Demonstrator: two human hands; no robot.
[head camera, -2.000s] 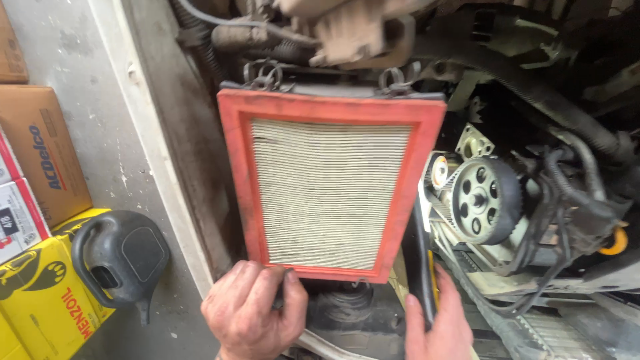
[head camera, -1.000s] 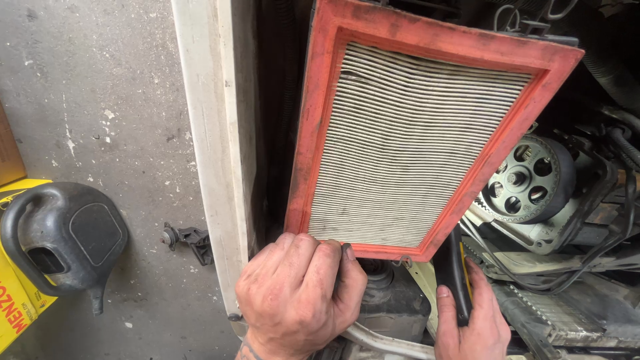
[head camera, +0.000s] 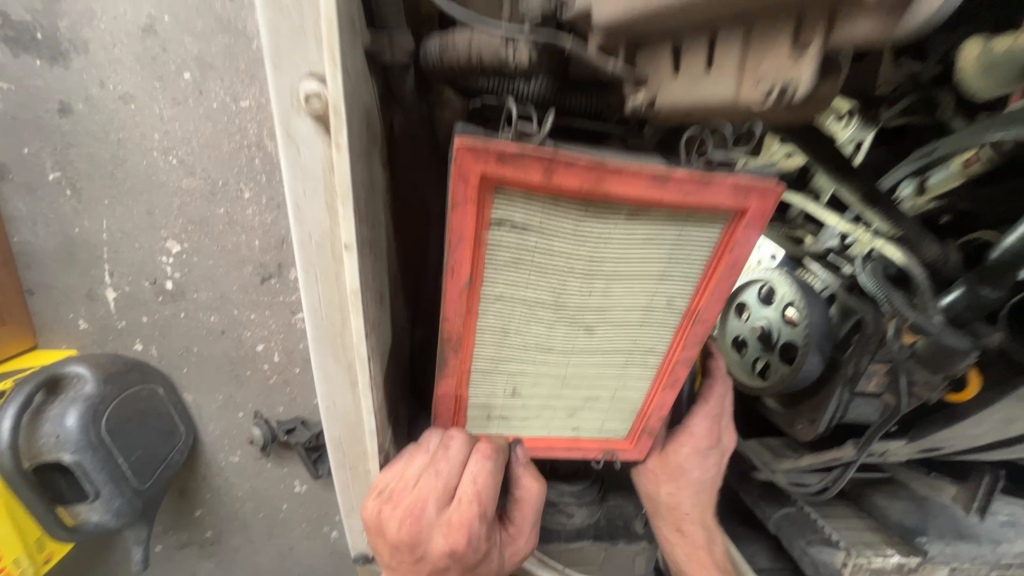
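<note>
A rectangular air filter (head camera: 596, 312) with pleated pale paper and a smudged red rim lies face up in a black housing, whose wire clips (head camera: 524, 124) show at its top edge. My left hand (head camera: 456, 504) is closed at the filter's lower left edge, and a small dark part pokes out between thumb and forefinger; its kind is unclear. My right hand (head camera: 692, 456) is at the lower right side of the housing, around a black-and-yellow object (head camera: 688, 388) mostly hidden by the filter and fingers. A toothed pulley (head camera: 768, 332) with round holes sits just right of the filter.
Hoses, brackets and cables of an engine bay surround the filter. A pale body-panel edge (head camera: 320, 264) runs down its left. Beyond it, on the concrete floor, are a dark plastic jug (head camera: 120, 432), a yellow box (head camera: 24, 512) and a small black part (head camera: 300, 444).
My right hand has moved up along the side of the filter housing, and the black-and-yellow object is now mostly hidden. My left hand stays at the lower edge. The view has shifted.
</note>
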